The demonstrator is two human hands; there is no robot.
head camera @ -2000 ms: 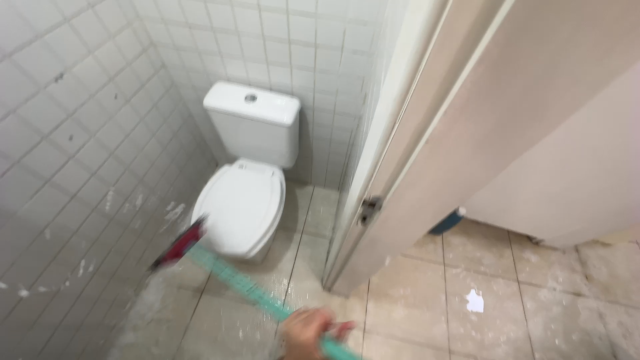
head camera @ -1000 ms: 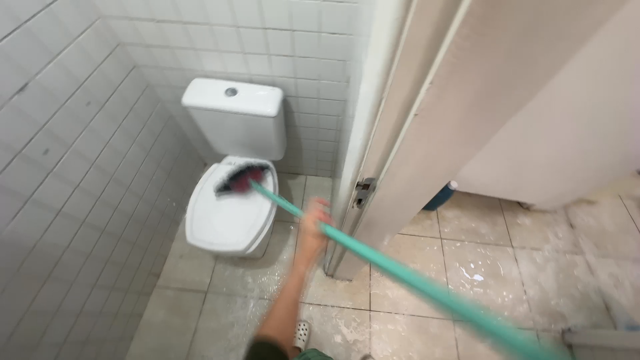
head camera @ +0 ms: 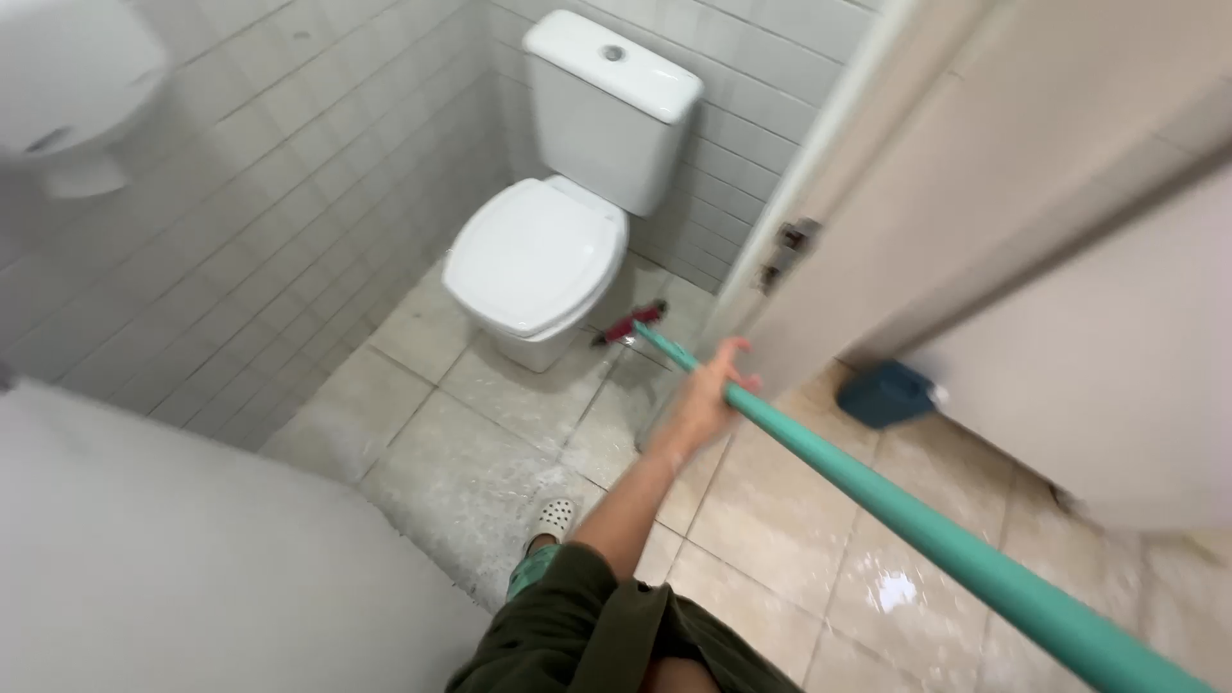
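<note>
My left hand point(head camera: 707, 399) is around the lower part of a green pole point(head camera: 895, 496), its fingers partly blurred. At the pole's far end a red brush head point(head camera: 630, 323) with dark bristles rests at the floor, just right of the base of a white toilet point(head camera: 539, 260), whose lid is down. The pole runs out of view at the lower right. My right hand is not in view.
A pale door frame with a metal latch point(head camera: 787, 252) stands close right of my hand. A blue container point(head camera: 884, 393) sits by a partition. A dispenser point(head camera: 72, 72) hangs on the tiled wall; a pale panel point(head camera: 212, 558) fills the lower left. The floor tiles point(head camera: 472, 491) look wet.
The brush head has moved from on top of the toilet lid down to the floor at the toilet's right side. My left hand stays on the pole.
</note>
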